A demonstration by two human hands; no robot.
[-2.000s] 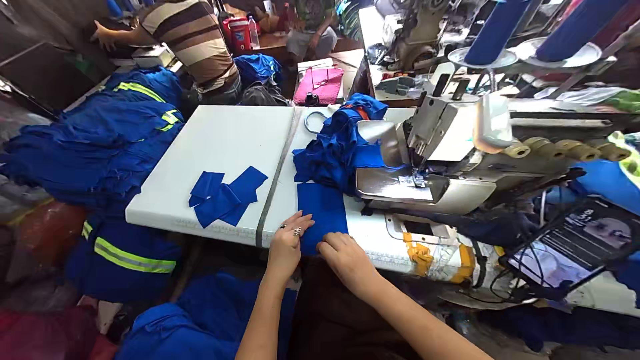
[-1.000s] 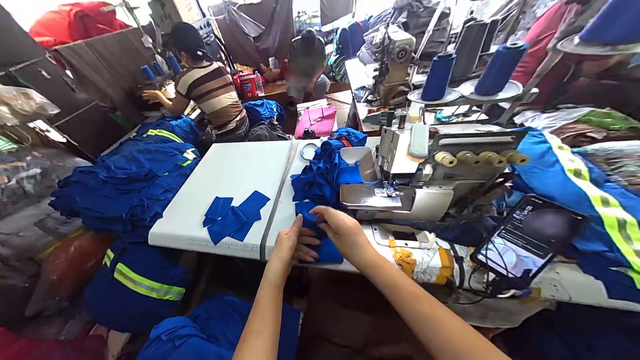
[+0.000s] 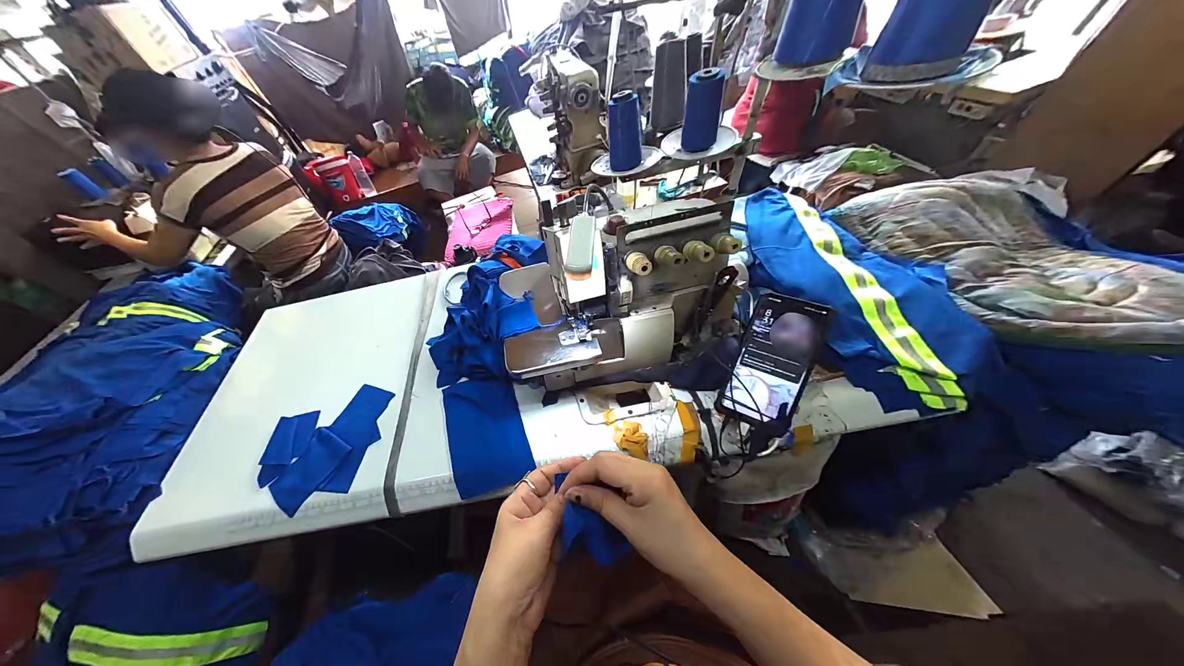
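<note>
My left hand (image 3: 529, 518) and my right hand (image 3: 629, 504) meet in front of the table's near edge, pinching a small blue fabric piece (image 3: 592, 535) that hangs below the fingers. Just behind them, a flat blue fabric panel (image 3: 486, 439) lies on the white table (image 3: 338, 338) and reaches its edge. Crumpled blue fabric (image 3: 472, 324) is heaped beside the presser foot of an overlock sewing machine (image 3: 592, 324). Several small blue fabric pieces (image 3: 324, 453) overlap on the table to the left.
A smartphone (image 3: 775, 359) with cables leans right of the machine. Blue garments with reflective strips lie on the left (image 3: 120, 370) and right (image 3: 860, 296). Blue thread cones (image 3: 705, 111) stand behind the machine. A person in a striped shirt (image 3: 250, 203) sits at the back left, another person (image 3: 444, 129) farther back.
My hands have moved off the flat blue panel on the table to its near edge, and now hold a small blue piece between them. The view has shifted.
</note>
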